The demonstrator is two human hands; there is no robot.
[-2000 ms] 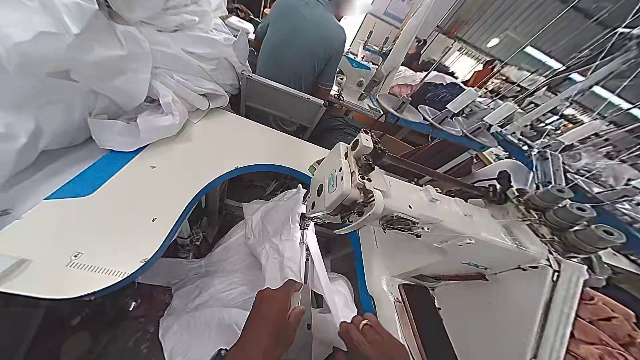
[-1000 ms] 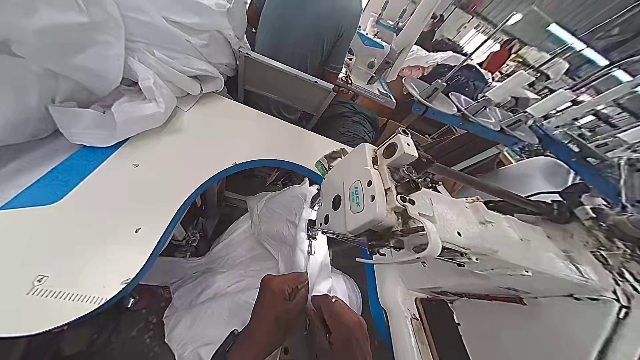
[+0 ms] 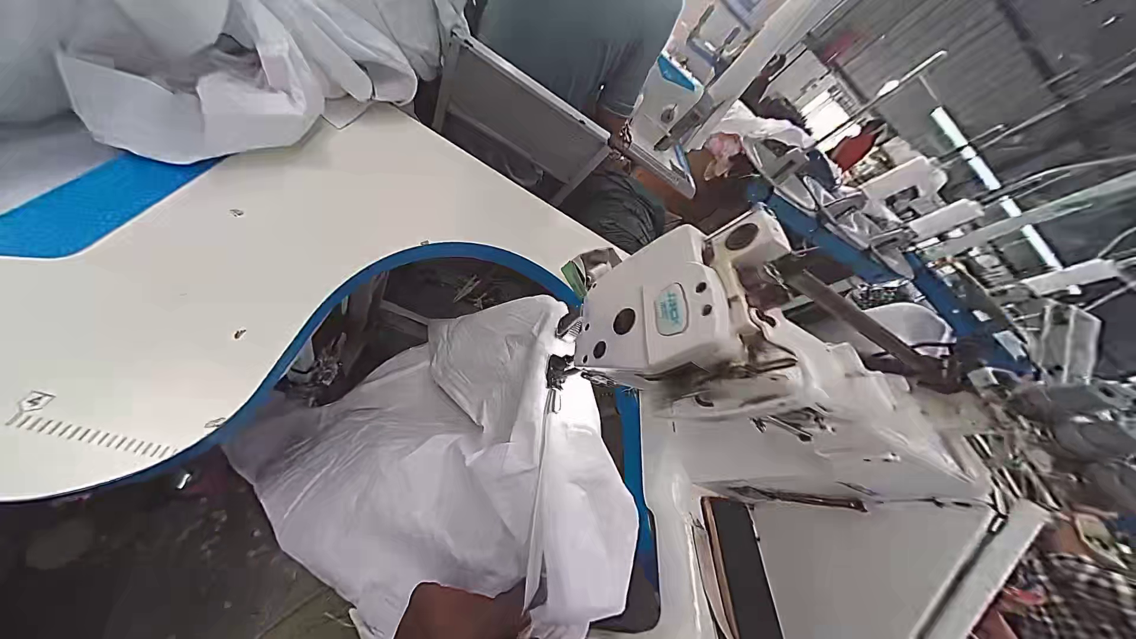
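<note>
White fabric (image 3: 444, 470) hangs through the curved cutout of the table and reaches up under the needle area of an industrial sewing machine (image 3: 674, 306). At the bottom edge of the head view, part of my left hand (image 3: 457, 611) shows against the lower fabric; its fingers are mostly hidden by the cloth and the frame edge. My right hand cannot be made out. A narrow folded strip runs down the fabric from the presser foot (image 3: 557, 371).
A large heap of white fabric (image 3: 195, 80) lies on the pale tabletop (image 3: 266, 231) at upper left. Beyond a metal-framed panel (image 3: 524, 106) sits a person (image 3: 568, 53) in a grey-blue shirt. More sewing machines and thread stands fill the right background.
Both hands were at the fabric below the needle; now only part of one shows, low at the frame's bottom edge. The view has shifted closer to the machine head.
</note>
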